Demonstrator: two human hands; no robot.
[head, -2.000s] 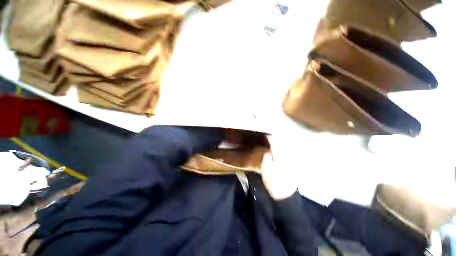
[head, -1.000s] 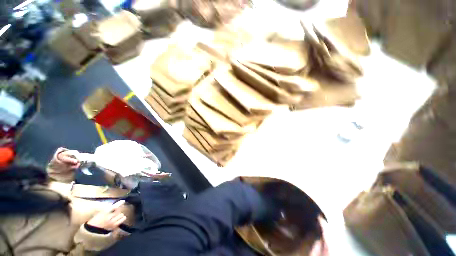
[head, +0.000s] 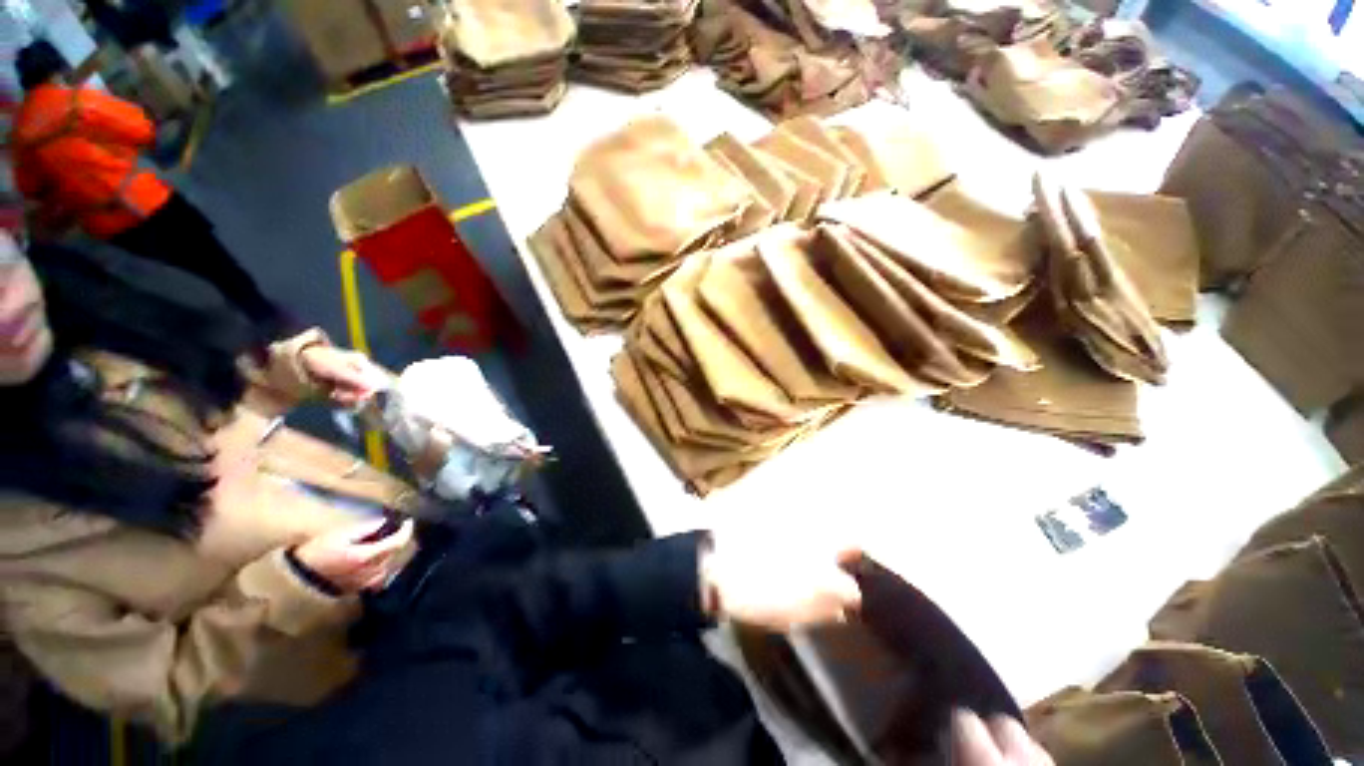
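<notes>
A brown bag body [head: 913,666] is at the bottom centre, by the white table's near edge, its dark mouth open towards me. My left hand [head: 785,587], blurred, is at the mouth's upper left rim and grips it; the fingertips are not clear. My right hand [head: 999,741] is at the mouth's lower right rim, blurred and cut off by the bottom edge, with its fingers on the rim. The inside of the bag is too dark and blurred to make out.
Stacked bags [head: 808,322] lie beyond my hands. Standing bags [head: 1144,729] are at the lower right. Two small dark cards [head: 1080,519] lie on the table [head: 928,494]. A person in a tan coat [head: 165,599] holding a white bag [head: 456,419] stands close at left.
The view has swung left and up. My left hand, earlier hidden inside the bag's mouth, now shows at its rim. The person's white bag is still held up.
</notes>
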